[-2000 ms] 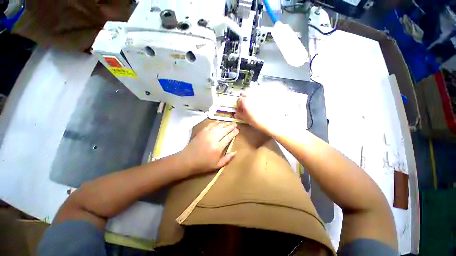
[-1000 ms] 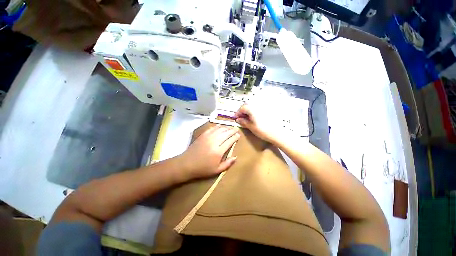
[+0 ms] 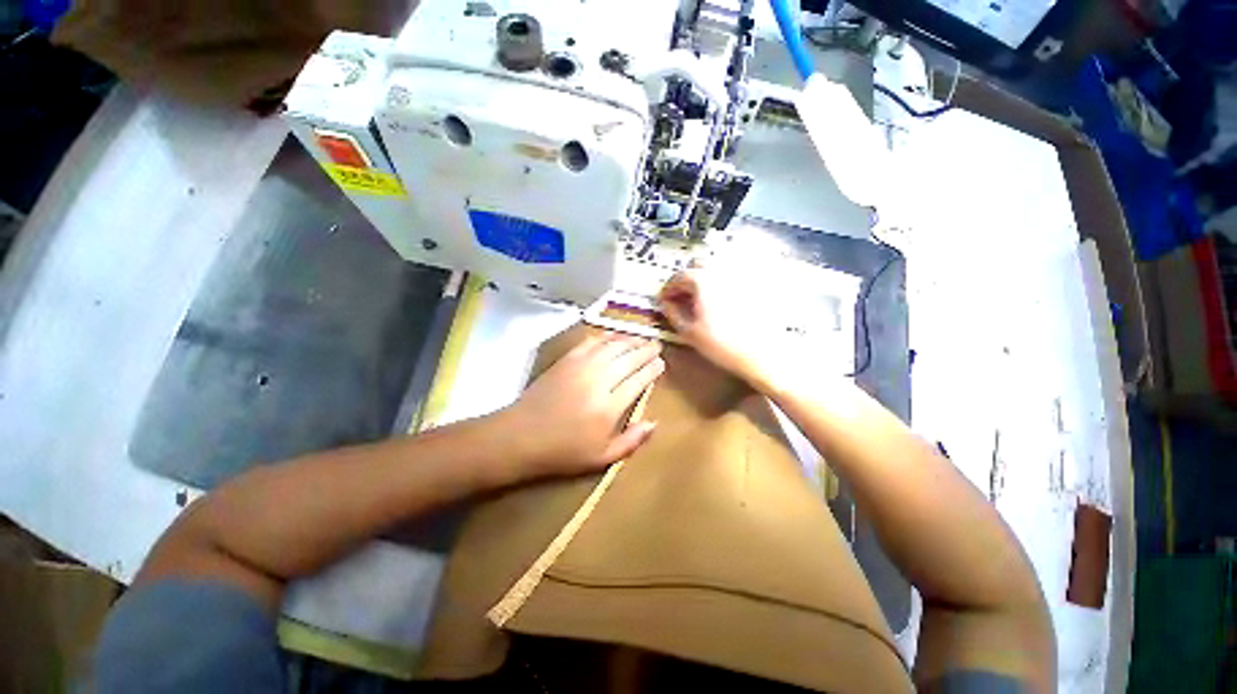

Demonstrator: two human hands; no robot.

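Note:
The tan bag body (image 3: pixel 705 502) lies in front of the white sewing machine head (image 3: pixel 502 176), its dark open mouth towards me. A paler binding tape (image 3: pixel 563 542) runs down its middle to a loose end. My left hand (image 3: pixel 590 407) lies flat on the bag body beside the tape, thumb spread. My right hand (image 3: pixel 692 315) has its fingers bent together at the right end of the slotted clamp frame (image 3: pixel 631 315), at the bag's far end. Whether the fingertips pinch the material is too small to tell. The needle tip is not clear.
Dark metal plates (image 3: pixel 299 325) lie left and right of the work. A red-brown patch (image 3: pixel 1089 556) and thin dark tools or threads lie at the table's right. A blue air hose (image 3: pixel 791 38) hangs behind the head. Brown material (image 3: pixel 204 48) is heaped at the far left.
The machine and work have shifted slightly right in the view. My right hand's fingers have lifted and opened a little from the frame. My left hand has stayed on the bag body.

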